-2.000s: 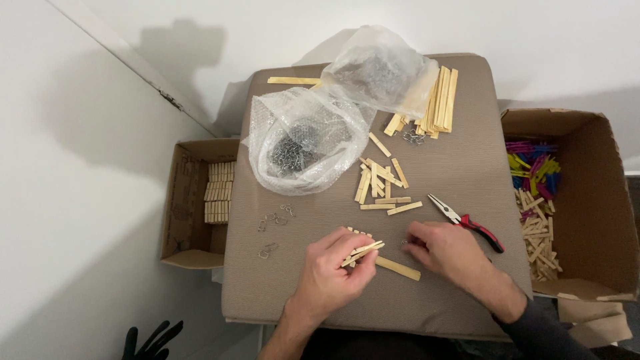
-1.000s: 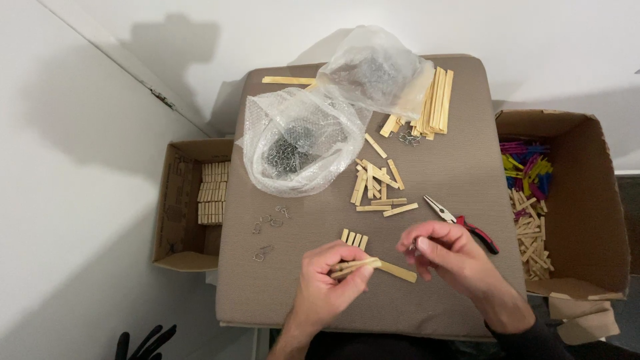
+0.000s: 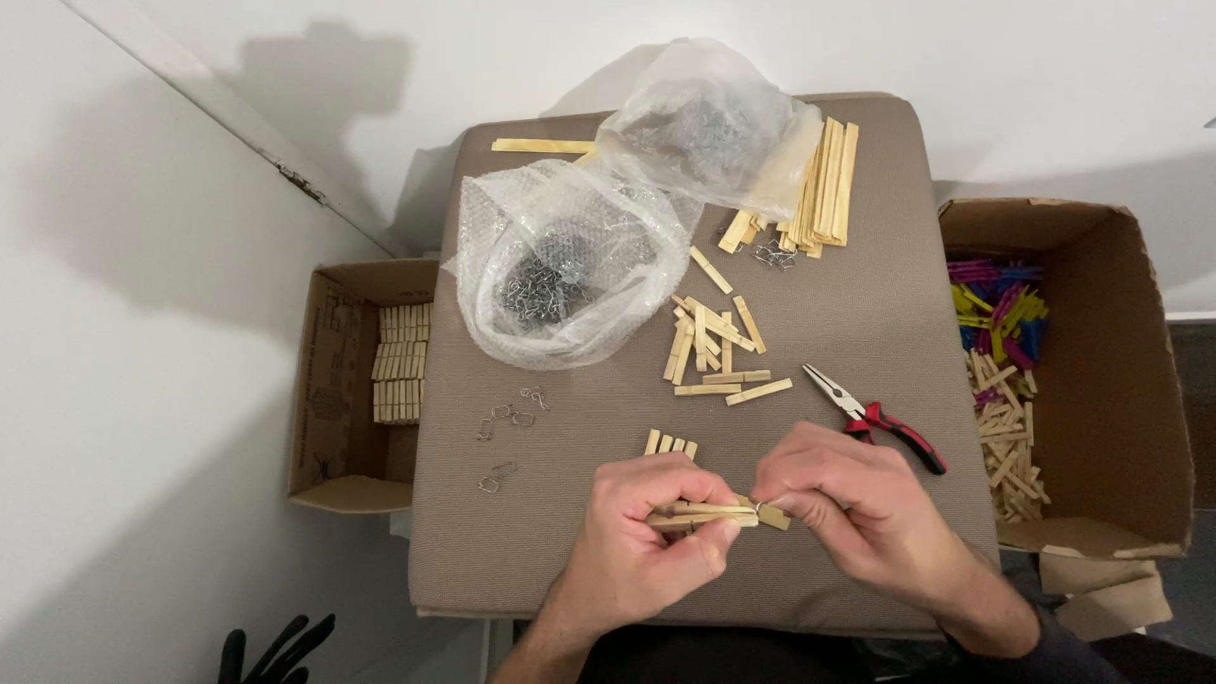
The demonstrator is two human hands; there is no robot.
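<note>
My left hand (image 3: 655,541) pinches wooden clothespin halves (image 3: 698,516) near the front of the padded brown surface. Against their right end, my right hand (image 3: 845,508) holds a small metal spring (image 3: 758,507) between thumb and fingertips. Under and behind the hands lies a flat wooden strip (image 3: 775,518), partly hidden. Just behind my left hand is a short row of wooden clothespin pieces (image 3: 673,445). Loose wooden pieces (image 3: 708,332) form a pile farther back. Red and black needle-nose pliers (image 3: 866,410) rest behind my right hand. Several wire springs (image 3: 513,416) lie to the left.
A bubble-wrap bag (image 3: 570,266) of springs and a second plastic bag (image 3: 708,123) stand at the back, beside long wooden strips (image 3: 831,190). The left cardboard box (image 3: 328,380) contains stacked clothespins; the right one (image 3: 1111,380) contains wooden and coloured clothespins. A black glove (image 3: 275,655) shows lower left.
My right hand has moved left to the ends of the wooden pieces in my left hand. It was apart from them one second ago.
</note>
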